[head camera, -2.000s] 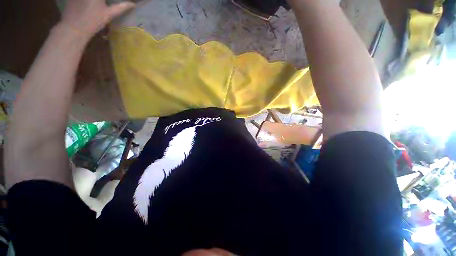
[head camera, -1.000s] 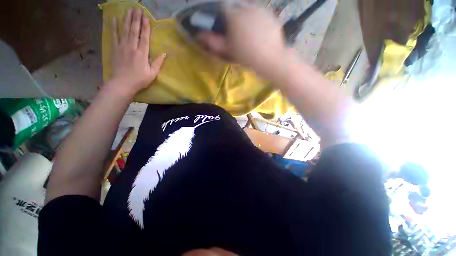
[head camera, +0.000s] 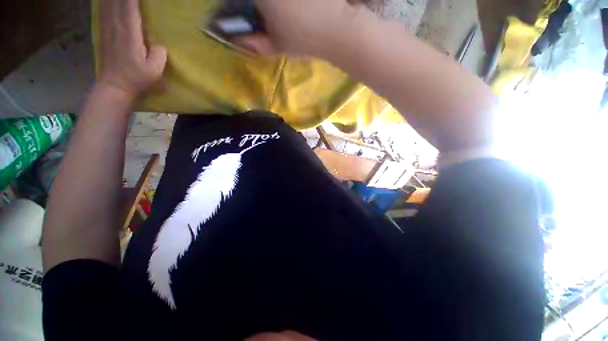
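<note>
The yellow panel (head camera: 207, 76) lies on the worktable in front of me, its near edge against my shirt, with a seam and folds right of its middle. Its far edge is cut off by the top of the picture. My left hand (head camera: 127, 56) rests on the panel's left part, its fingertips out of the picture and its thumb out to the side. My right hand (head camera: 293, 26) is closed on the dark iron (head camera: 233, 25), which is blurred and over the panel. The iron's handle is mostly hidden by the hand.
More yellow material (head camera: 520, 43) hangs at the far right. A dark metal tool (head camera: 467, 43) lies on the table at right. A green bag (head camera: 30, 143) and a white container (head camera: 23, 246) are at lower left. Wooden and blue items are below the table. Glare washes out the right.
My left hand came onto the yellow panel, and my right hand came in with the iron. Since then, both hands and the panel have shifted up and left in the picture.
</note>
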